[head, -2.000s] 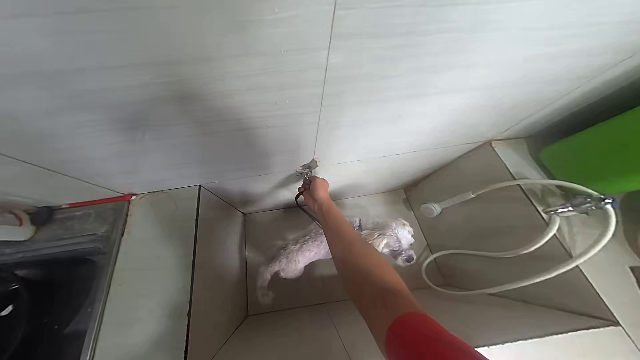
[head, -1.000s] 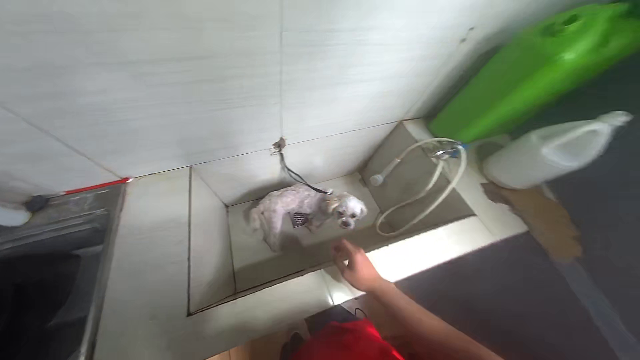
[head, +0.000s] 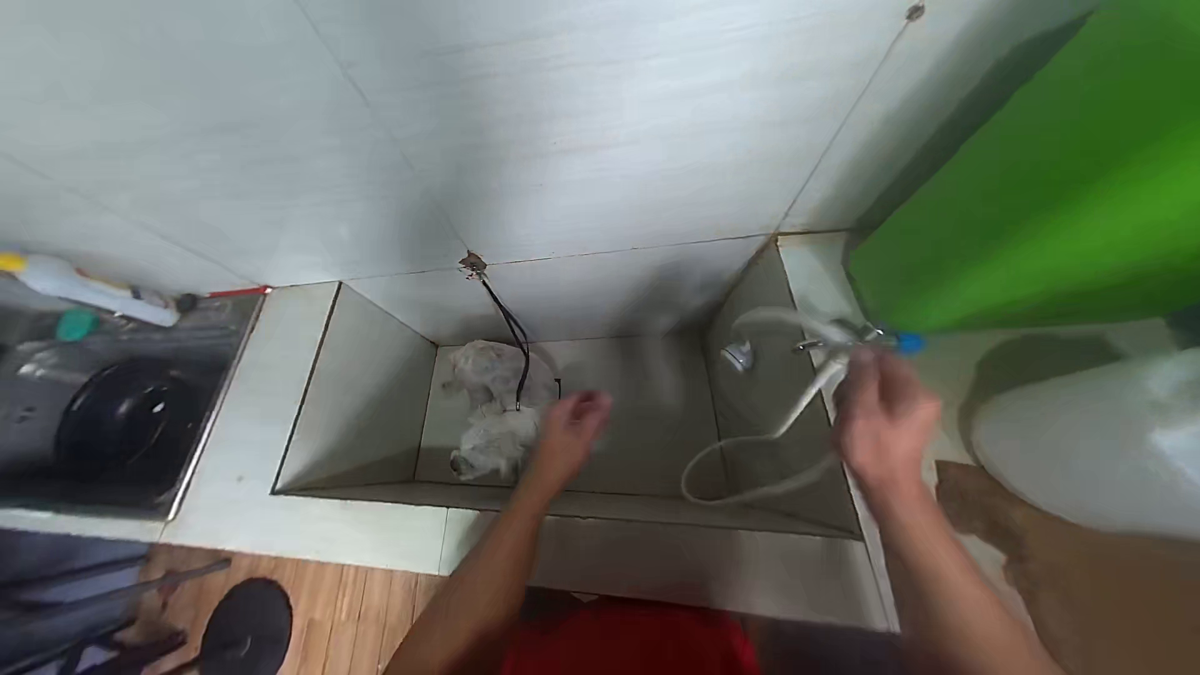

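A wet white dog (head: 497,375) stands in the left part of the tiled basin (head: 356,412). A black leash (head: 511,323) runs from it up to a metal fitting (head: 473,264) on the wall. Just right of the dog, my left hand (head: 577,422) hangs over the basin with fingers partly curled; I see nothing in it. My right hand (head: 886,403), blurred, is at the faucet (head: 844,337) and white shower hose (head: 797,408) on the right ledge; whether it grips either is unclear. The white shower head (head: 738,355) lies against the right inner wall.
A large green container (head: 1050,206) and a white plastic jug (head: 1087,441) stand at the right, with brown cardboard (head: 1078,581) below. On the left are a metal sink (head: 216,394) with a black basin (head: 122,412) and a white bottle (head: 94,289). The basin's raised rim (head: 375,532) crosses in front.
My right hand has moved right, from in front of the dog to the faucet. My left hand has come into view over the basin. The dog has turned its head toward the lower left.
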